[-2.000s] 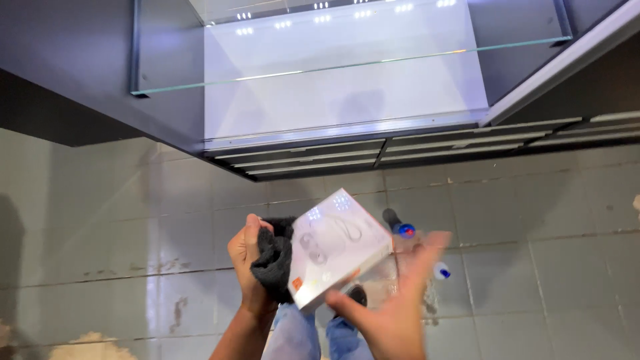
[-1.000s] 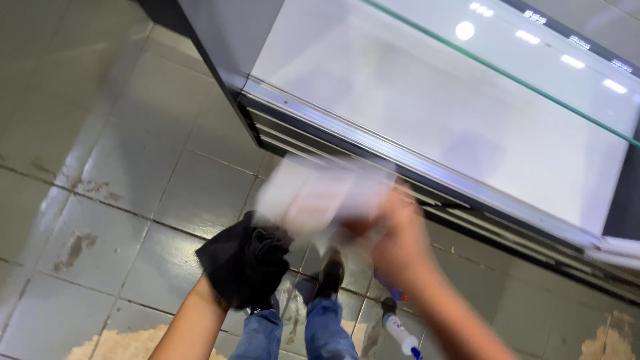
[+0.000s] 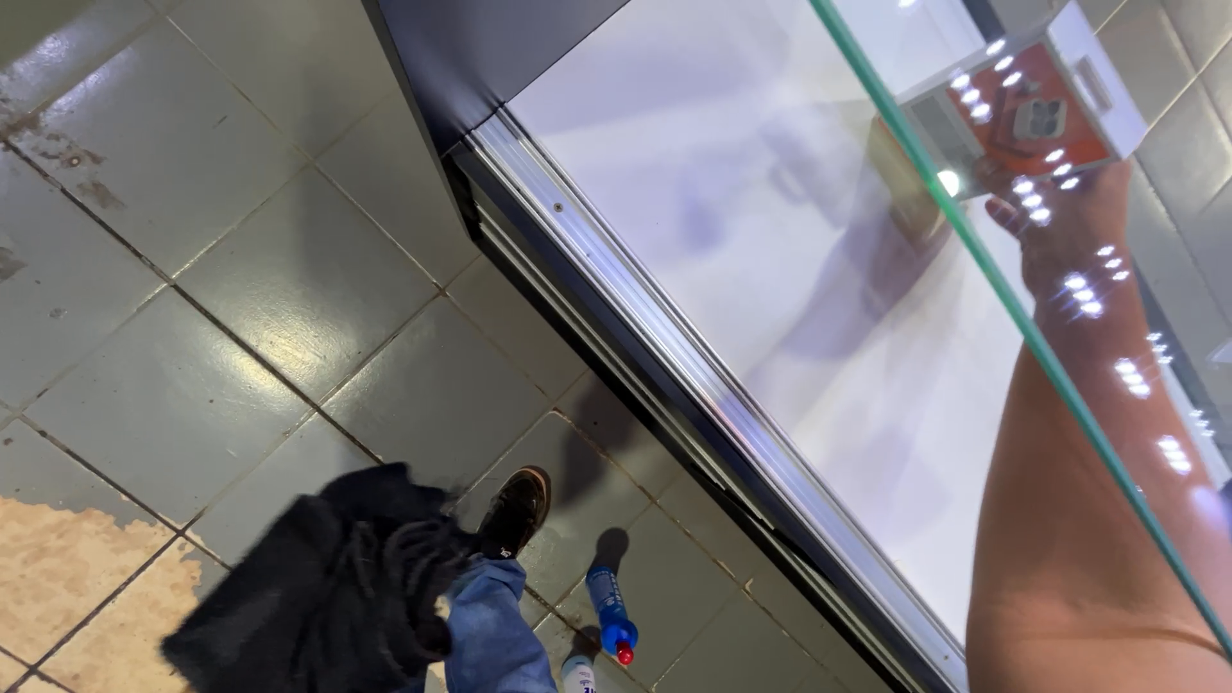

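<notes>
My right hand (image 3: 1068, 207) reaches in under the glass shelf (image 3: 1001, 279) of a display case and holds a small white and orange product box (image 3: 1035, 111), seen through the glass. The box is above the case's white base panel (image 3: 712, 183); whether it touches anything there I cannot tell. A black cloth (image 3: 327, 587) hangs at the lower left and covers nearly all of my left hand (image 3: 441, 616), of which only a sliver of skin shows.
An aluminium sliding-door track (image 3: 664, 327) edges the case. On the tiled floor (image 3: 318, 289) stand a blue bottle with a red cap (image 3: 611, 616) and a white bottle (image 3: 577, 674), near my shoe (image 3: 517, 510). A dark side panel (image 3: 481, 58) bounds the case.
My right hand has carried the box away from beside the black cloth and into the case, under the glass. The view has turned and moved nearer the case.
</notes>
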